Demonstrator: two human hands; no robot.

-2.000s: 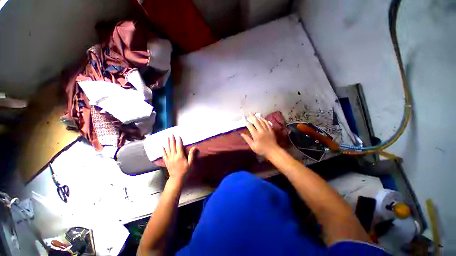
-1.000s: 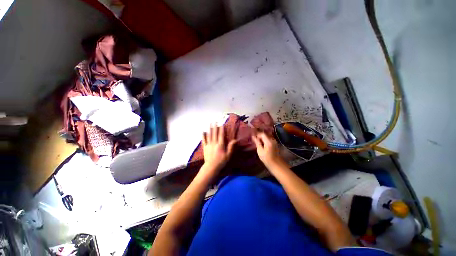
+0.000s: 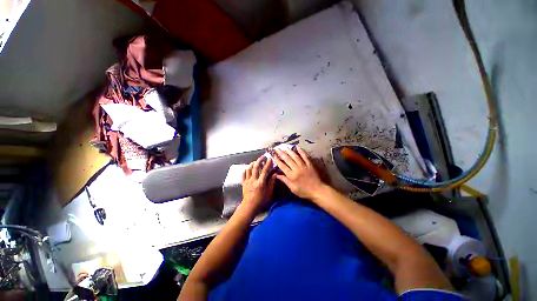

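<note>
The grey padded sleeve board [image 3: 194,176] lies across the table's front, its rounded left end bare. My left hand [image 3: 258,185] and my right hand [image 3: 297,173] are close together over its right part, fingers bent on the bunched garment piece [image 3: 233,189]. Its white part hangs over the board's near edge left of my left hand, and a bit of white shows above the fingers. The rest is hidden by my hands and body. The steam iron [image 3: 368,167], with an orange-brown handle, rests on its dark plate right of my hands.
A heap of brown and white cloth [image 3: 144,126] lies at the back left beside a blue tray edge [image 3: 191,129]. A hose [image 3: 487,141] loops from the iron up the wall. Dark scissors [image 3: 97,211] lie at the left. A white bottle with an orange cap [image 3: 471,261] stands lower right.
The brown and white piece, earlier spread flat along the board, is pulled right and towards me and bunched. My left hand has moved right, close to my right hand. The iron stays put.
</note>
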